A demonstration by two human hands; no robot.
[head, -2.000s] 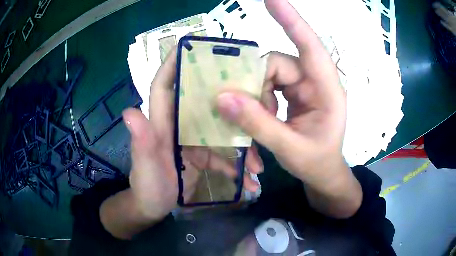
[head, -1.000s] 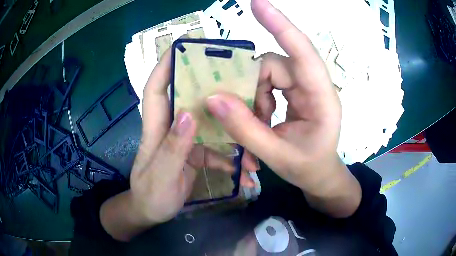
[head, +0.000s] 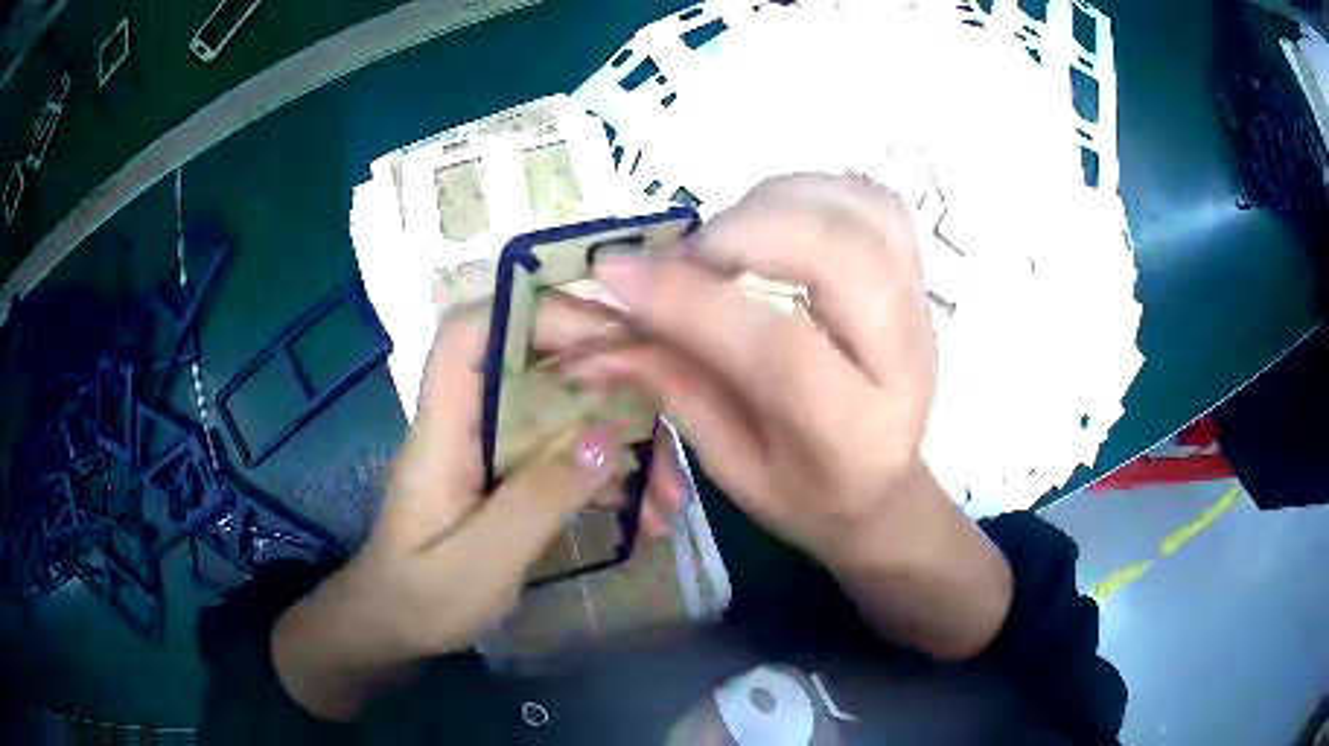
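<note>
A dark plastic frame (head: 500, 335) is held tilted in front of me, with a tan-yellow adhesive piece (head: 547, 394) over its larger, upper opening. My left hand (head: 467, 488) grips the frame from the left, its thumb on the adhesive's lower part. My right hand (head: 794, 343) is blurred over the frame's upper right, fingers curled at the adhesive; a thin tan strip shows by its fingers. Whether it grips the frame or the adhesive is hidden. Tan adhesive sheets (head: 620, 590) lie below the frame, and the sheet stack (head: 416, 172) shows behind.
A white waste-sheet pile (head: 1020, 292) lies right of the stack. A tangled heap of dark frames (head: 110, 466) is at left, with a frame (head: 299, 372) beside it. Pale-outlined frames (head: 114, 47) lie beyond the grey-white rail (head: 219, 139). A red object (head: 1173, 464) is at right.
The frame has tilted and lowered slightly. My right hand has moved down from its raised-finger pose and curled over the frame's upper part. The left thumb has shifted down and right.
</note>
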